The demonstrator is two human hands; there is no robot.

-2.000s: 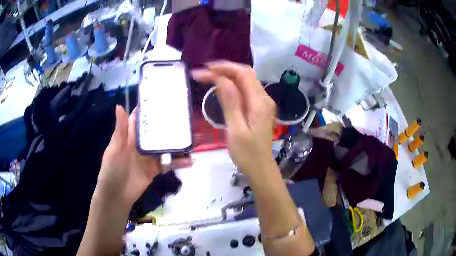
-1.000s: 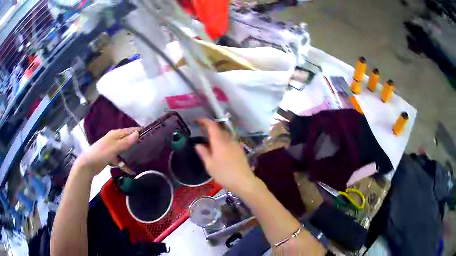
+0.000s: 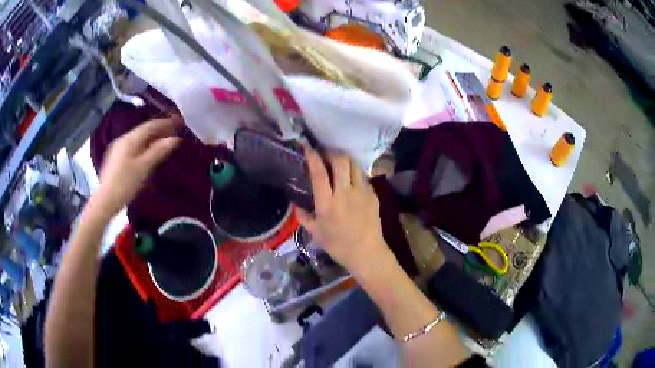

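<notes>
The smartphone (image 3: pixel 273 162) is tilted, dark, behind the thread cones and in front of a white bag. My right hand (image 3: pixel 343 208) holds its right end, fingers over the edge. My left hand (image 3: pixel 140 159) is off the phone at the left, over the maroon cloth (image 3: pixel 169 194), fingers apart and slightly blurred; it holds nothing that I can see. Two dark thread cones with green tips (image 3: pixel 183 259) sit in the red basket (image 3: pixel 240 271) just below the phone.
A white bag with a pink label (image 3: pixel 345 108) stands behind. Orange thread spools (image 3: pixel 562 149) line the right table edge. Yellow-green scissors (image 3: pixel 490 257) lie near maroon pieces (image 3: pixel 460 180). Dark grey cloth (image 3: pixel 585 280) is at the right. A pole and cable cross the upper left.
The phone went from upright in my left hand to behind the cones, now in my right hand. My left hand has let go and moved left. The view has swung right.
</notes>
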